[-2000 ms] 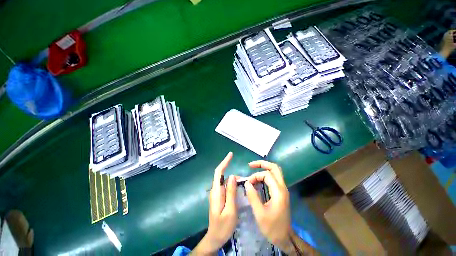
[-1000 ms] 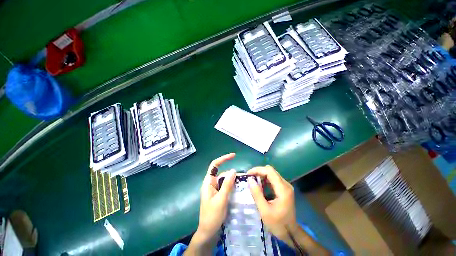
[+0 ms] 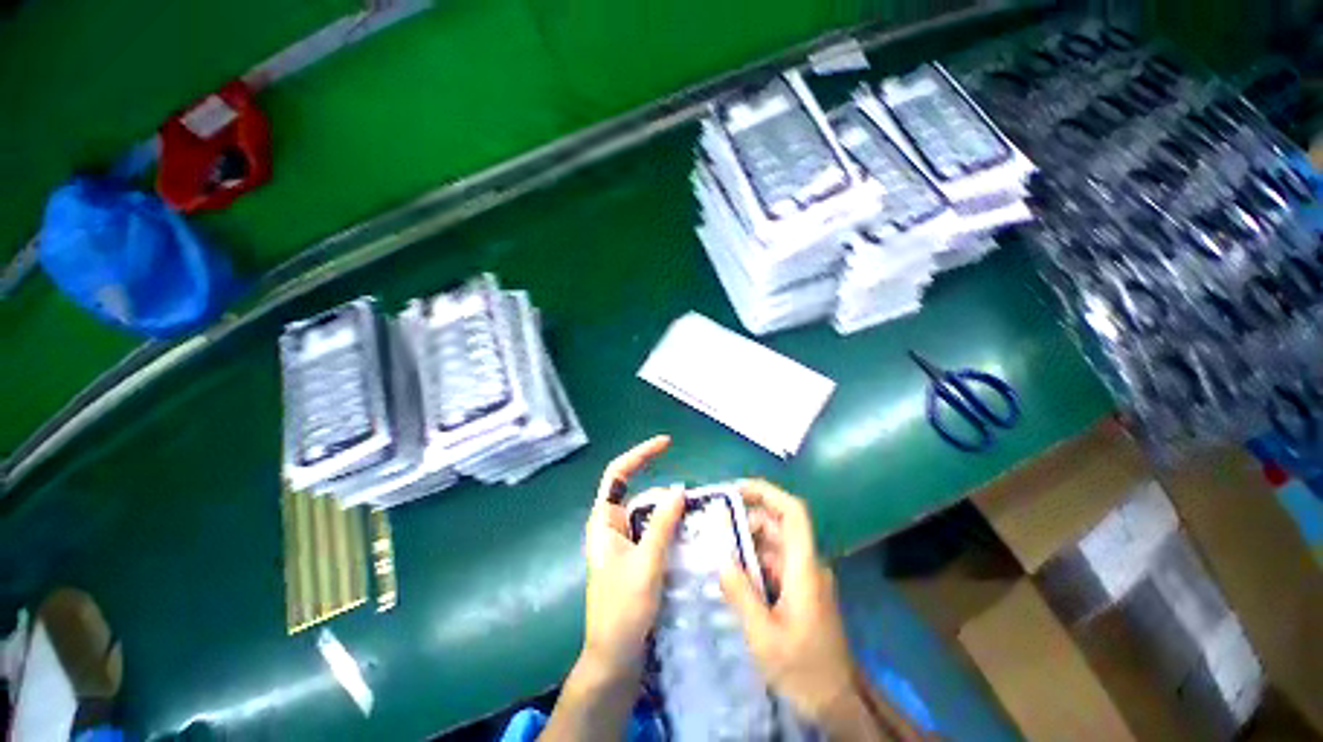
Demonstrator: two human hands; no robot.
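A phone-shaped piece (image 3: 707, 638) with a dark outline and grey-white patches is held near my body, its top end pointing away from me. My left hand (image 3: 627, 580) grips its left side, thumb on the top left corner, index finger raised. My right hand (image 3: 791, 602) grips the right side, thumb over the face. The lower end runs down out of the picture. Blank white cards (image 3: 737, 383) lie just beyond my hands. The picture is slightly blurred.
Patterned stacks stand at left (image 3: 337, 399) and at the back right (image 3: 784, 160). Dark blue scissors (image 3: 969, 403) lie right of the cards. A yellow-gold sheet (image 3: 324, 558) and a white strip (image 3: 345, 673) lie lower left. Clear plastic with black shapes (image 3: 1175, 232) is far right, above an open carton (image 3: 1037, 660).
The piece's top end, mostly covered two seconds ago, now shows. My right hand has moved from the top edge down along the right side. The whole view has shifted slightly.
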